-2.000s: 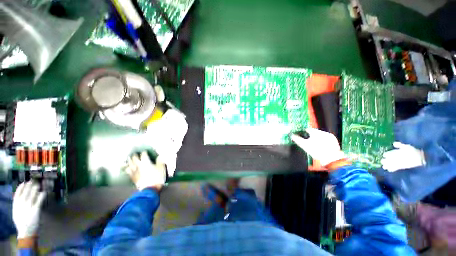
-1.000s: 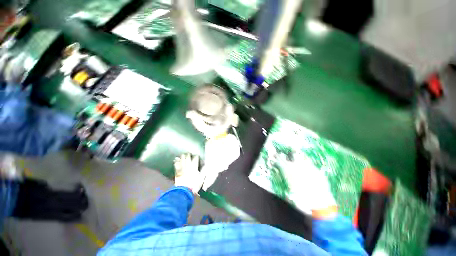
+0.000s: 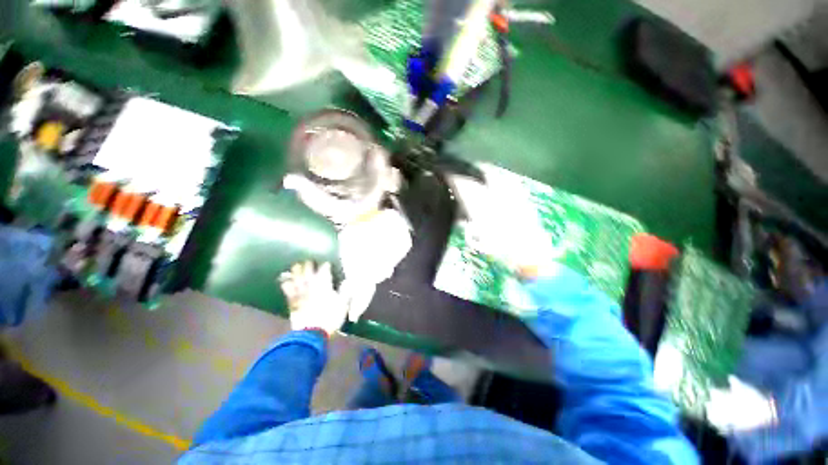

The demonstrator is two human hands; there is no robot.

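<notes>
A green circuit board (image 3: 590,232) with pale tracks lies on the black mat (image 3: 481,334). My right hand (image 3: 508,232), in a white glove and blurred, reaches over the board's left part; its fingers blend into the pale glare, so I cannot tell whether it holds anything. My left hand (image 3: 313,295), in a pale glove, lies on the green bench at its front edge, fingers spread and empty. A white crumpled cloth (image 3: 374,256) lies just right of it. A round metal pot (image 3: 336,156) stands behind the cloth.
An assembled board (image 3: 154,154) with orange parts is at left. A clear hood (image 3: 286,54) and bundled cables (image 3: 436,77) hang behind. Black foam (image 3: 646,295) with orange-red (image 3: 652,252) and another board (image 3: 704,304) are at right, beside another person's gloved hand (image 3: 740,406).
The view has turned and shifted since the earlier frames. My right hand has moved from the board's front right part to its left part. My left hand stays on the bench, fingers now more spread.
</notes>
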